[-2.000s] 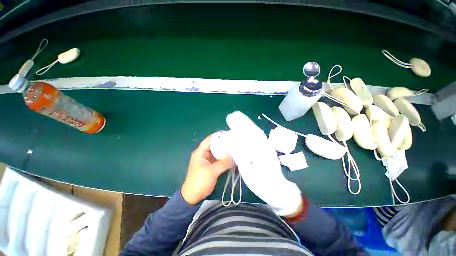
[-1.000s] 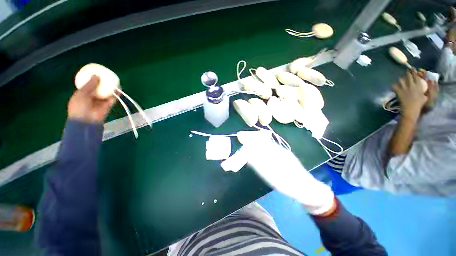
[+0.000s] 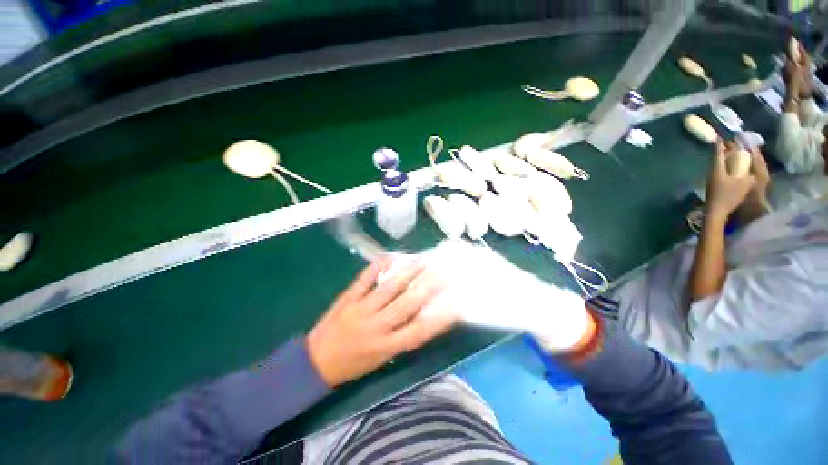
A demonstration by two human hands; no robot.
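Note:
My left hand [image 3: 377, 322], bare, lies with its fingers over the front of my right hand [image 3: 495, 291], which wears a white glove. A blurred cord loop [image 3: 352, 238] sticks out beyond the fingertips; its oval piece is hidden between the hands. The glove is overexposed, so any cloth in it cannot be told apart. A pile of cream corded oval pieces [image 3: 505, 205] lies just beyond the glove. A pump bottle [image 3: 396, 211] with a shiny round top stands left of the pile. A white slip [image 3: 564, 238] lies at the pile's near edge.
A pale rail [image 3: 204, 243] separates the bench from the green belt, which carries spaced corded pieces, one at left [image 3: 251, 158] and one beyond the pile [image 3: 581, 88]. A drink bottle [image 3: 36, 374] is cut off at left. Other workers sit at right; hands [image 3: 732, 186] hold a piece.
My left hand has let go of its corded piece, which lies on the belt, and has come back to my gloved hand. The cord from the bench now hangs blurred from between my hands.

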